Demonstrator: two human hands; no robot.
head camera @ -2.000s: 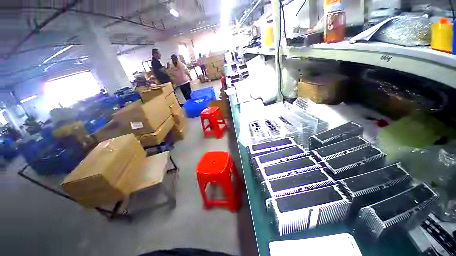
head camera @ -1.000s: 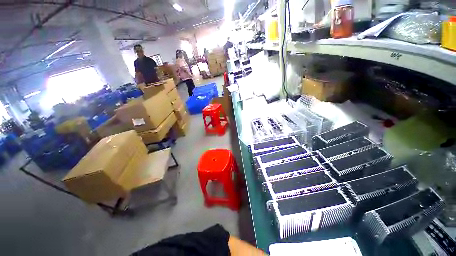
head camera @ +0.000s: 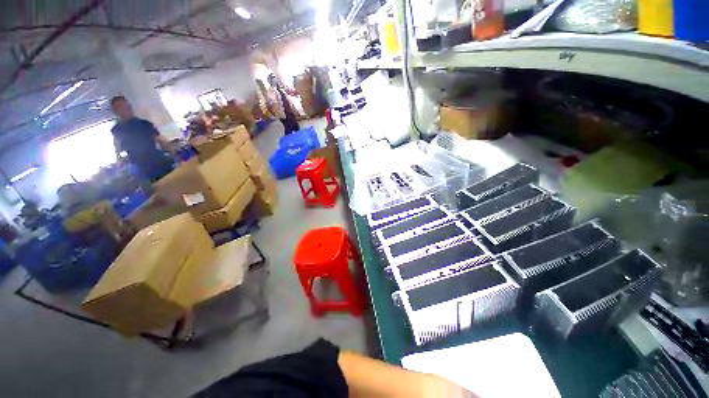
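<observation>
Finned metal housings with dark flat tops stand in two rows on the green-topped bench; the nearest of the left row [head camera: 459,299] and the nearest of the right row [head camera: 598,291] show clearly. A blank white sheet or pad with rounded corners [head camera: 486,365] lies in front of them. My left forearm, in a black sleeve, reaches in from the bottom edge to the pad's near side; the left hand itself is cut off by the edge or lost in glare. My right hand is out of the picture.
A ribbed grey piece [head camera: 649,382] lies at the bottom right, with a dark strip [head camera: 678,330] behind it. Clear plastic trays [head camera: 412,175] stand beyond the housings. A shelf [head camera: 544,58] overhangs the bench. Red stools [head camera: 326,260], cartons [head camera: 148,272] and people are to the left.
The view has shifted, so the bench sits further left. My left forearm has come into view and reaches further right. A person in dark clothing appears further left, by the cartons.
</observation>
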